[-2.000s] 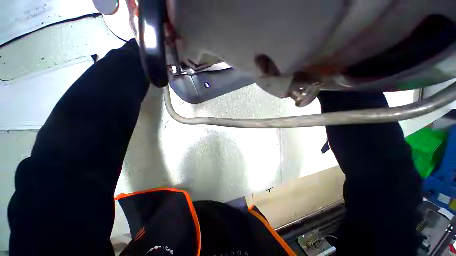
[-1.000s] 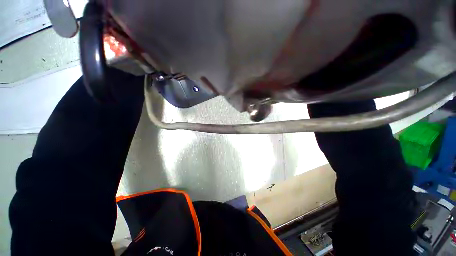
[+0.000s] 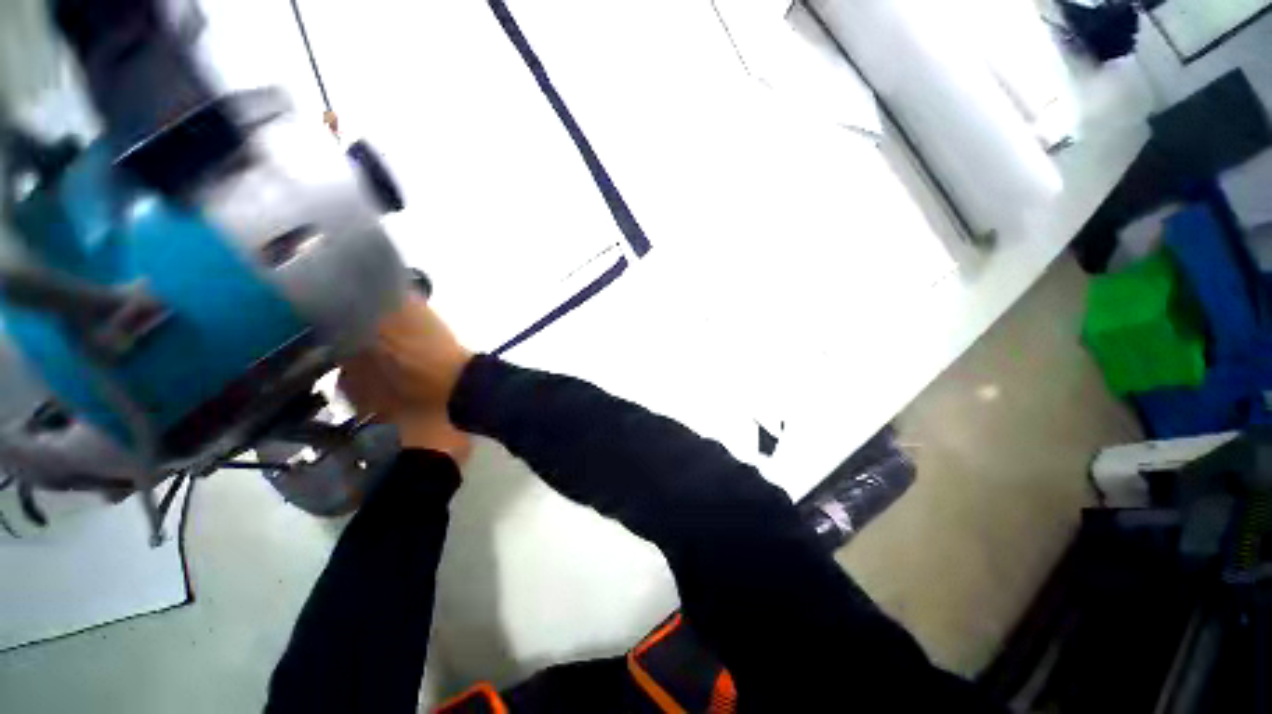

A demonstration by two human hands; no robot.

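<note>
The cutting machine (image 3: 175, 279), silver with a bright blue band, fills the upper left and is blurred. Its grey base plate (image 3: 332, 477) shows below the motor, over the pale table (image 3: 544, 537). My right hand (image 3: 423, 352) is at the machine's near side, its fingers blurred and partly hidden. My left hand (image 3: 438, 435) is close below it, mostly hidden between the sleeve and my right hand. What either hand holds cannot be seen. White paper (image 3: 753, 181) lies beyond, with a dark strip (image 3: 569, 126) on it and a dark edge nearer my hands.
A white-topped piece (image 3: 91, 572) with dark edges lies at lower left. A white roll (image 3: 935, 112) lies at upper right near the table's edge. Beyond the edge are a green box (image 3: 1144, 328), blue items (image 3: 1221, 300) and a dark wrapped bundle (image 3: 858, 485).
The view has swung. The machine, which filled the top of the picture, now stands at upper left. Both hands now show together beside it; the white paper and roll have come into view.
</note>
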